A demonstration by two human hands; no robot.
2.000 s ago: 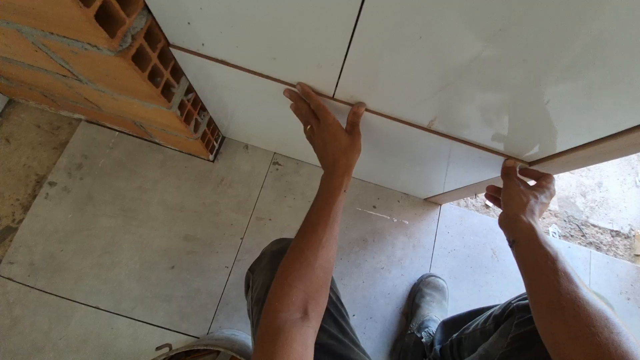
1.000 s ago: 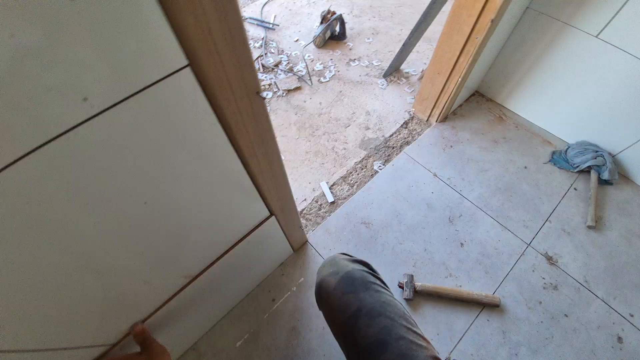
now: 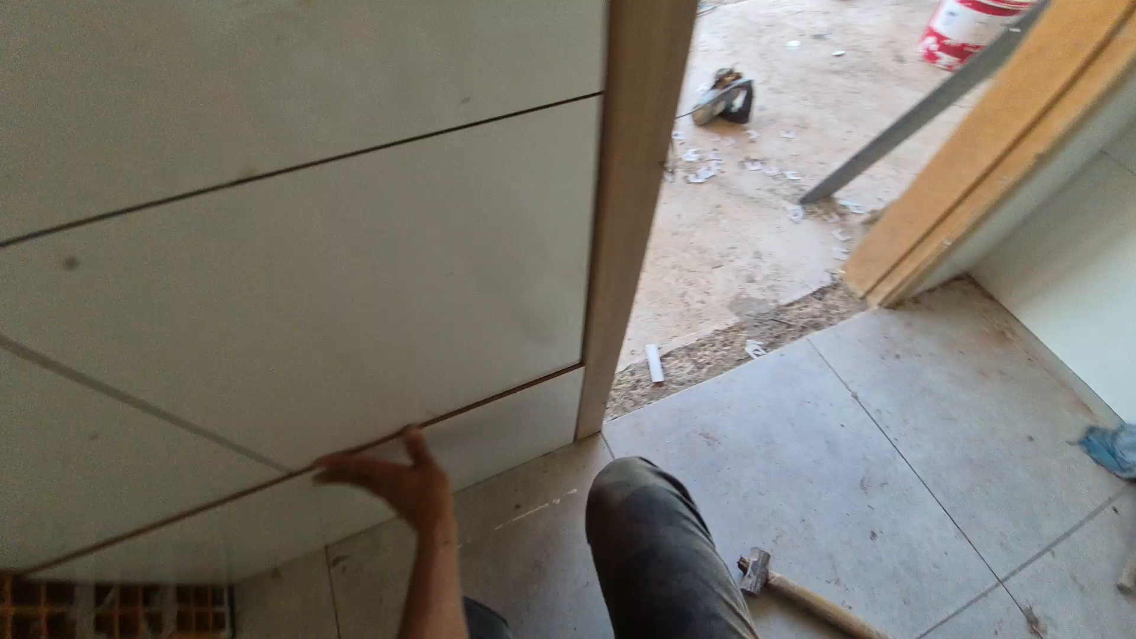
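Observation:
Low on the wall, my left hand [image 3: 399, 484] rests with fingers and thumb spread against the top edge of the bottom tile strip [image 3: 510, 426], at the joint under the large white wall tiles [image 3: 444, 257]. Nothing is held in it. My right hand is out of view. A hammer [image 3: 812, 603] with a wooden handle lies on the grey floor tiles [image 3: 781, 444], right of my bent knee. The wooden door frame [image 3: 635, 204] borders the wall tiles on their right side.
Through the doorway are a rough concrete floor [image 3: 710, 266] with scattered white plastic bits, a dark tool [image 3: 723, 99], a leaning metal bar [image 3: 914, 115] and a red and white bucket [image 3: 967, 31]. A blue cloth [image 3: 1109, 448] lies at the right. Hollow bricks [image 3: 115, 608] show lower left.
The view has swung toward the doorway. My right hand, at the strip's right end two seconds ago, is out of view. My left hand is still at the tile joint.

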